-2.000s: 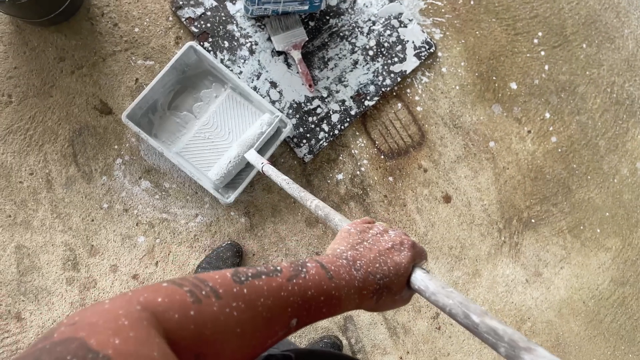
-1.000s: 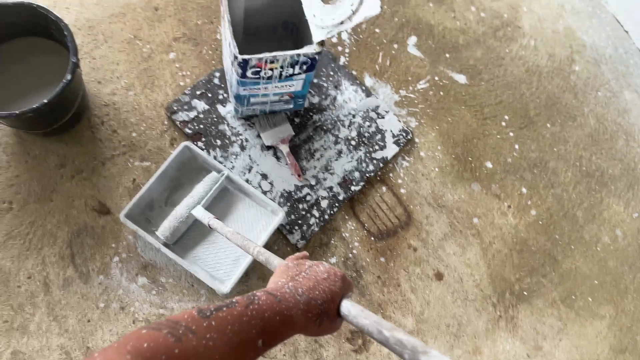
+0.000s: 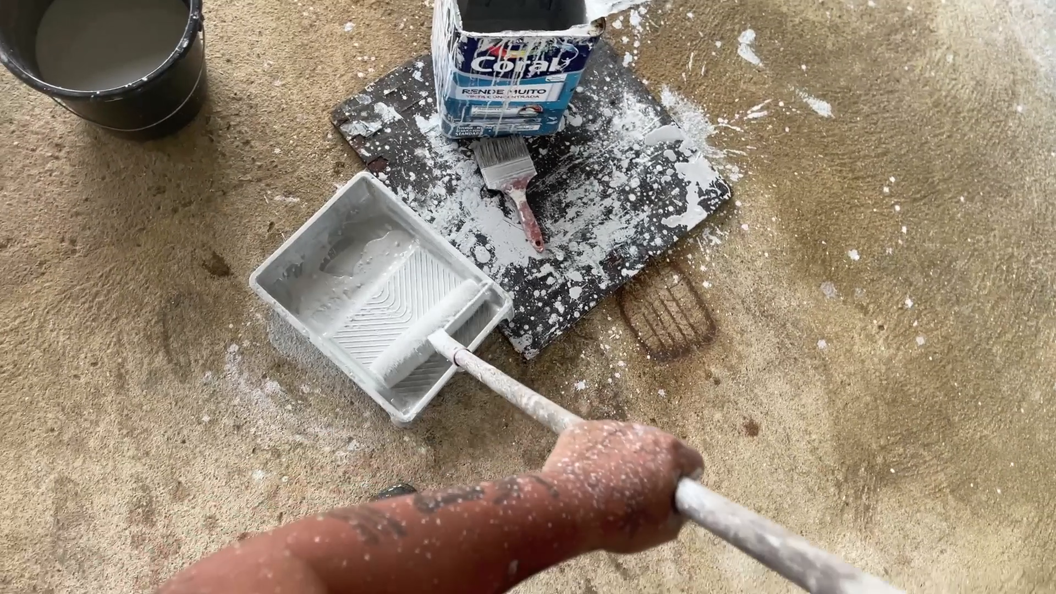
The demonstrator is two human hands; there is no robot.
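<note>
My left hand (image 3: 623, 485), speckled with paint, is closed around the white-spattered pole (image 3: 524, 398) of a paint roller. The roller sleeve (image 3: 426, 334), coated in pale grey paint, rests on the ribbed slope of a plastic paint tray (image 3: 309, 330), at its lower right end. Wet paint (image 3: 351, 252) pools in the tray's upper left part. My right hand is out of view. Beyond the tray, a flat paintbrush (image 3: 516, 186) with a worn reddish handle lies on a dark, paint-splashed board (image 3: 594, 280).
A Coral paint can (image 3: 511, 82), open at the top and streaked with drips, stands on the board. At the upper left is a black bucket (image 3: 157, 103) of grey liquid. A rusty grid-shaped mark (image 3: 668, 312) stains the concrete floor (image 3: 825, 371). A dark shoe tip (image 3: 396, 491) shows behind my forearm.
Since a second ago, the roller sleeve has moved from the tray's paint-pool end to the lower right of its ribbed slope. My left hand stays closed on the pole. The view has shifted.
</note>
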